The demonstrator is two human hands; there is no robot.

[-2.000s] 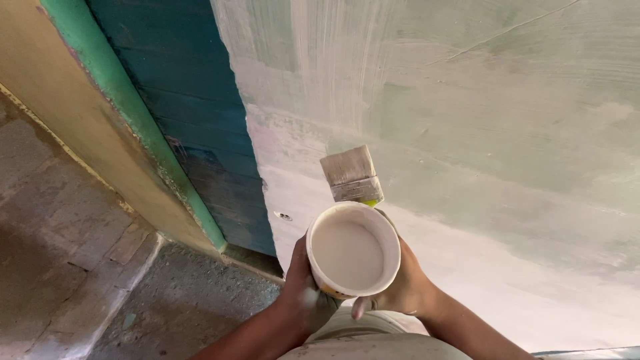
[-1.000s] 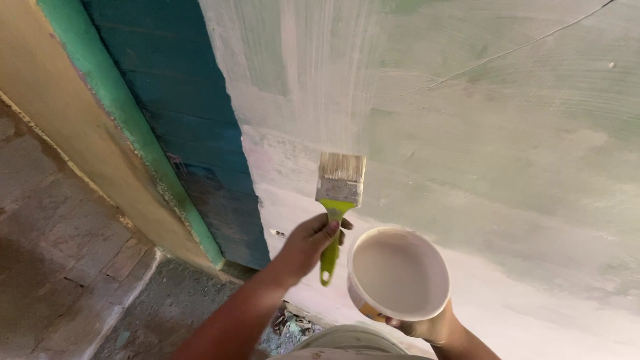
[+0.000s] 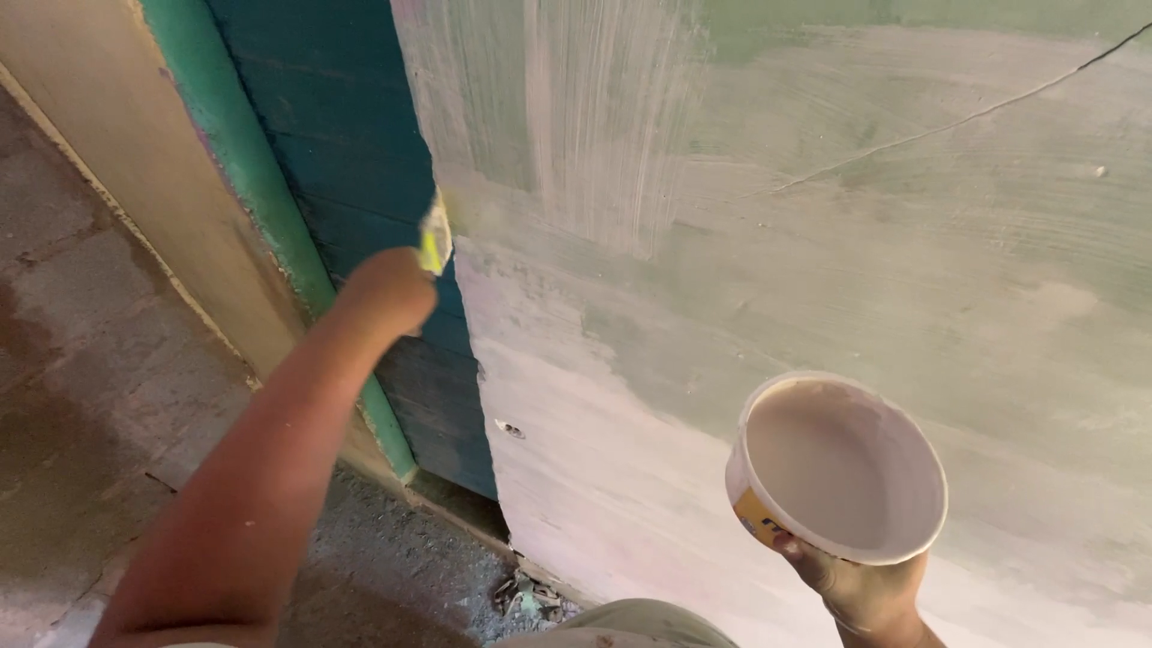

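My left hand is closed around a paintbrush with a lime-green handle, mostly hidden by the fist. The brush head is blurred and lies at the left edge of the wall, beside the teal boards; whether the bristles touch is unclear. At the lower right my right hand supports a white plastic tub from below, thumb on its side. Pale, whitish paint lies inside the tub. The wall carries streaky whitish paint over green, paler toward the bottom.
A teal boarded door or panel stands left of the wall, within a green frame. Paint chips and debris lie on the floor at the wall's foot. A small hole and a long crack mark the wall.
The brush, at first behind the tub, came upright into my left hand, then moved left and up to the wall's edge. My right hand has carried the tub to the right.
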